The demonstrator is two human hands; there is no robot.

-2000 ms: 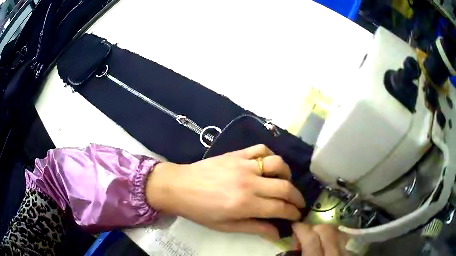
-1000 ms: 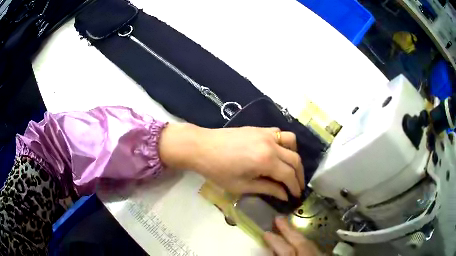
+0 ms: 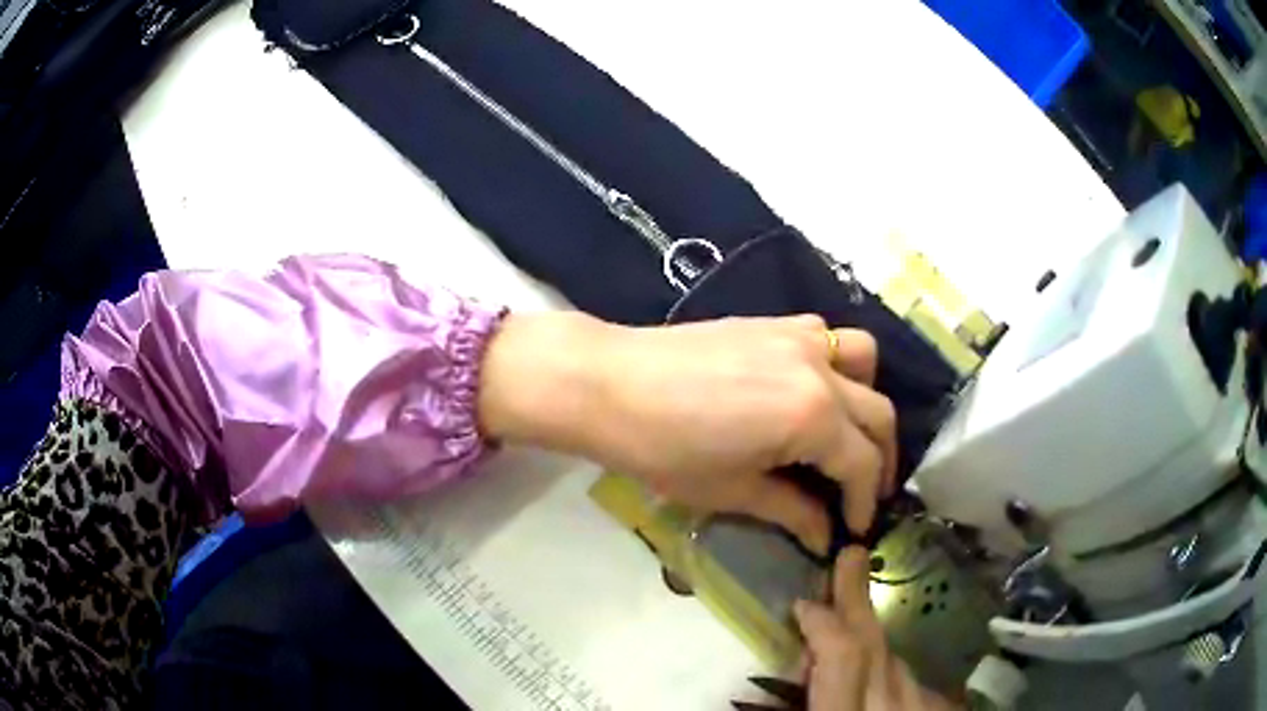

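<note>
The black strip panel (image 3: pixel 542 174) runs from the upper left down to the sewing machine, with a silver zipper or chain (image 3: pixel 514 122) along its middle and a ring (image 3: pixel 691 263) beside the black end flap (image 3: pixel 778 285). My left hand (image 3: pixel 723 417) lies on the flap, thumb and fingers pinching its near edge by the machine head. My right hand (image 3: pixel 855 646) is at the bottom, cut off by the frame edge, its fingertips at the cloth edge beside the lit needle plate (image 3: pixel 917 590). Dark pointed tips, perhaps scissors (image 3: pixel 771 692), show by my right hand.
The white machine head (image 3: pixel 1098 375) stands at the right. Yellow tape (image 3: pixel 723 597) borders the machine bed. A printed ruler scale (image 3: pixel 486 618) marks the white tabletop. A blue bin (image 3: pixel 1021 49) is at the top right, a black heap (image 3: pixel 84 84) at the upper left.
The strip and my left hand appear farther right and higher in view. My left fingers now pinch the cloth edge, and my right fingers have come up to it. The dark tips have appeared.
</note>
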